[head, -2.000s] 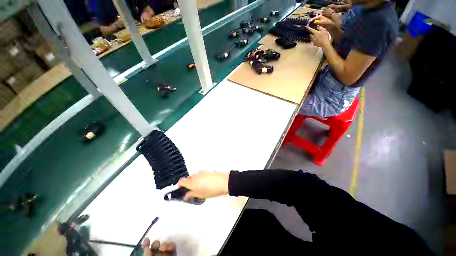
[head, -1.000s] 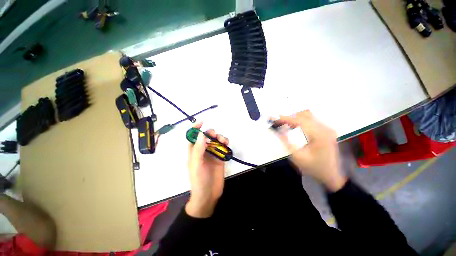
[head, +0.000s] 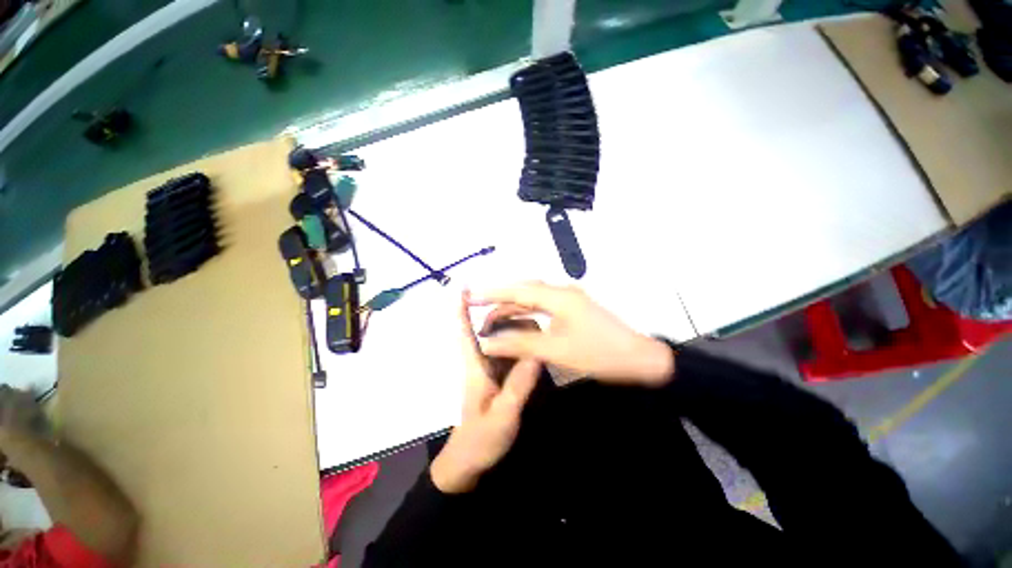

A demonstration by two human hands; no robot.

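My left hand [head: 488, 411] holds a black case [head: 505, 346] over the table's front edge. My right hand [head: 577, 333] lies over the case with its fingers on it, hiding most of it. No green or yellow shows on the case between the hands. A loose black cover [head: 566, 243] lies on the white tabletop [head: 710, 178] below a stack of black covers [head: 557, 133]. A pile of open units [head: 343, 313] with green boards and black cables lies to the left.
A cardboard sheet [head: 211, 422] at the left bears two stacks of black parts [head: 181, 227]. Another person's arm [head: 78, 488] is at the lower left. A green conveyor [head: 377, 56] with units runs behind. A red stool [head: 877, 333] and another cardboard sheet [head: 899, 122] are at the right.
My right hand has moved left onto the unit in my left hand. The unit's green and yellow inside, visible a second ago, no longer shows. The view has shifted slightly.
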